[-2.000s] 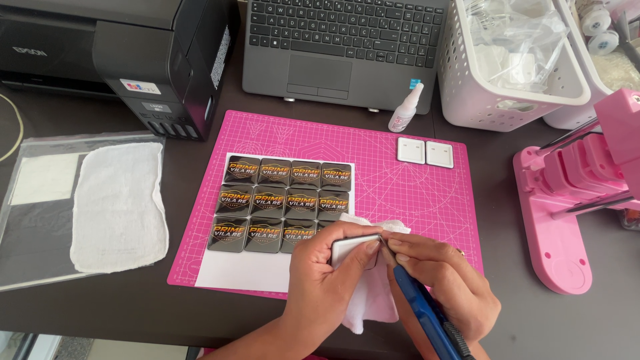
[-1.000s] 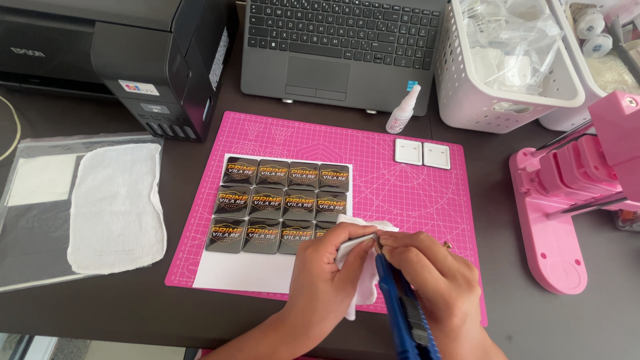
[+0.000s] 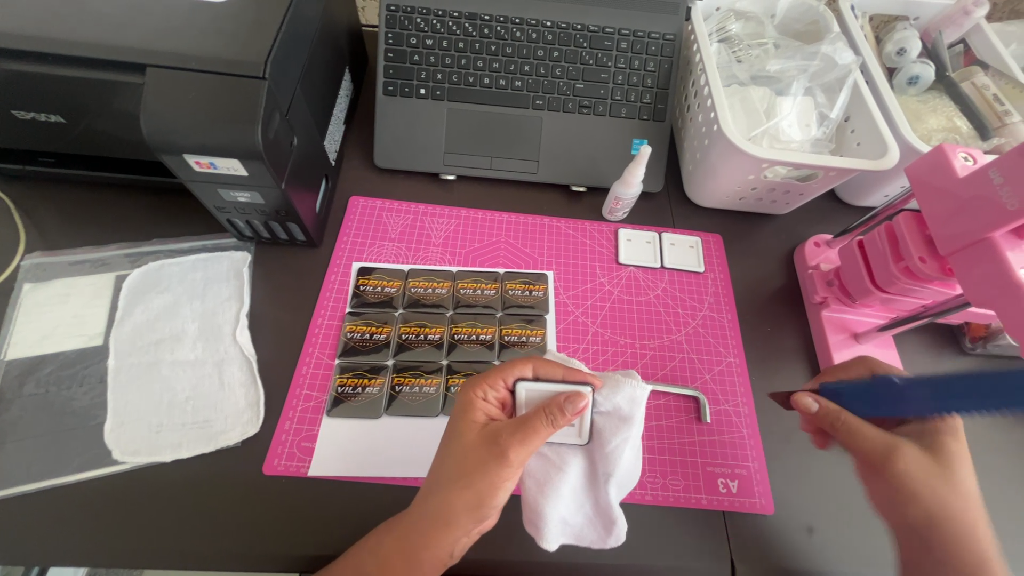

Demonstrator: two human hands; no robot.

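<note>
My left hand [image 3: 512,432] holds a square button badge [image 3: 532,396] with its white back facing up and its dark rim showing. A white cloth [image 3: 588,488] hangs beneath that hand, over the pink cutting mat [image 3: 696,376]. My right hand [image 3: 896,448], off the mat's right edge, grips a blue snap-off utility knife [image 3: 904,394], blurred, its blade pointing left. Rows of dark square badges [image 3: 420,332] lie on a white sheet [image 3: 376,452]. Two white-backed badges [image 3: 638,248] lie face down near the mat's top right. A hex key [image 3: 692,392] rests beside the cloth.
A small glue bottle [image 3: 624,192] stands at the mat's top edge, below the laptop [image 3: 520,96]. A black printer [image 3: 232,120] is at upper left, white baskets [image 3: 784,160] at upper right, a pink press [image 3: 848,304] at right. Another white cloth [image 3: 184,360] lies at left on a plastic sleeve.
My right hand has moved right with the knife, away from the badge in my left hand, where both hands were together before. The badge's back now faces up more plainly.
</note>
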